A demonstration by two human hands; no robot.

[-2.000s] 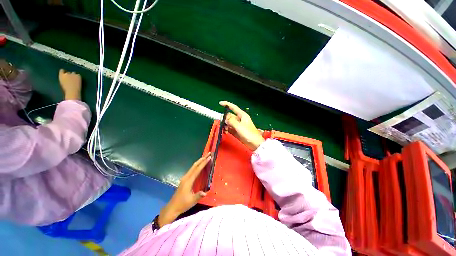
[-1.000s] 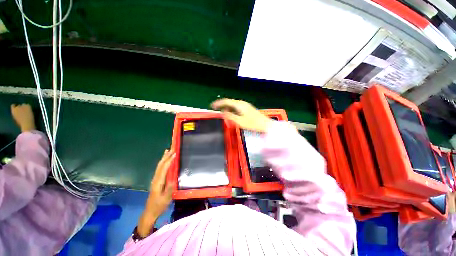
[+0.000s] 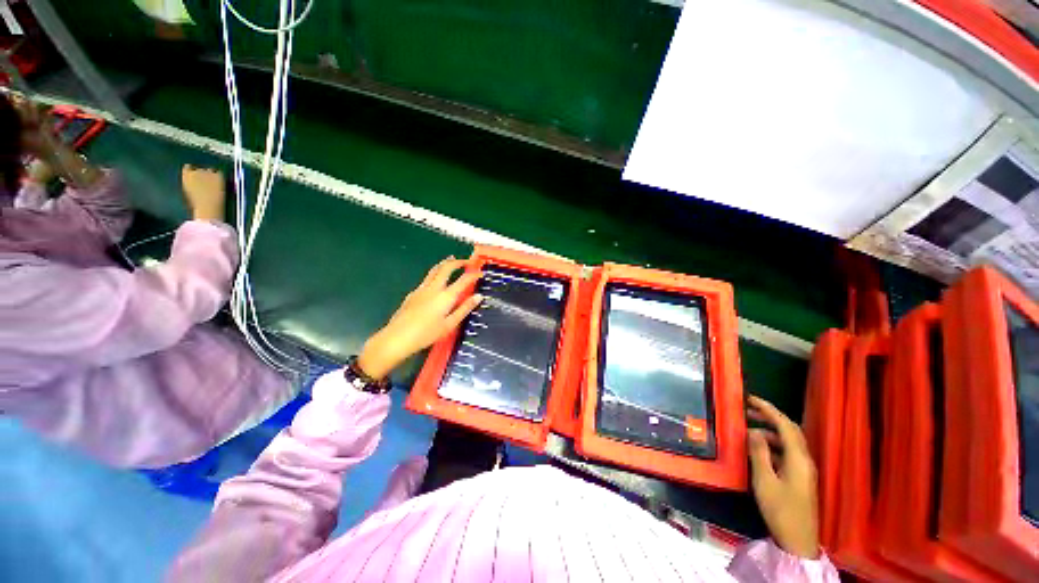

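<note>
Two tablets lie side by side in orange-red foam trays on the green belt in front of me. The left tablet [image 3: 510, 347] shows a dark screen with rows of small text. The right tablet [image 3: 655, 362] shows a bright picture with a small orange-red button at its lower corner. My left hand [image 3: 427, 313] has its fingers on the upper left part of the left tablet and its foam tray [image 3: 566, 393]. My right hand [image 3: 784, 473] is beside the lower right edge of the right foam tray [image 3: 731, 421], fingers bent. Whether it grips the tray is unclear.
Stacked orange trays [image 3: 894, 438] stand at the right. White cables [image 3: 269, 171] hang at the left. A worker in a pink smock [image 3: 125, 342] sits at the left. A white sheet [image 3: 809, 125] and a printed sheet [image 3: 980, 205] are behind the belt.
My left hand has moved from the left tray's side onto its upper left. My right hand has moved from above the trays to the right tray's right side. The left screen now shows text.
</note>
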